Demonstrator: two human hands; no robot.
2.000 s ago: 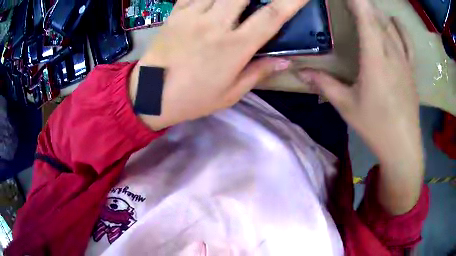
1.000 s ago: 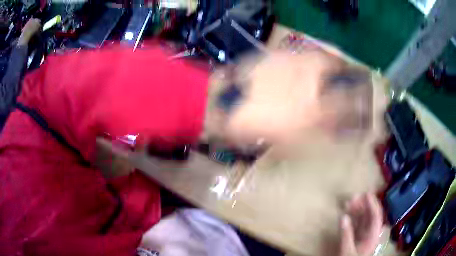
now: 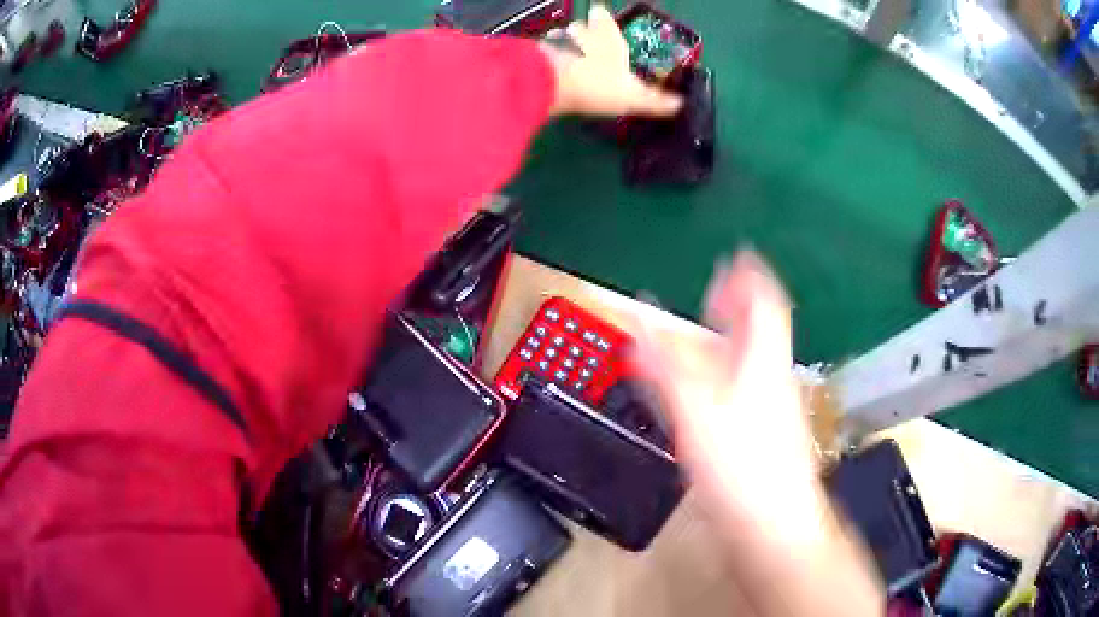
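Note:
My left hand reaches over the green conveyor at the top of the view. Its fingertips are at an opened unit with a green board and red rim; a black back cover hangs beside it. Whether the fingers grip it is unclear. My right hand is blurred above the tan bench, fingers apart, with nothing seen in it.
Black-backed units and a face-up red unit with pale buttons lie on the bench. A grey metal post stands right. Another opened unit lies on the belt. More units are at lower right.
The view has swung to the conveyor. My left arm has reached out from the bench edge to a unit on the belt. My right hand has come up over the bench.

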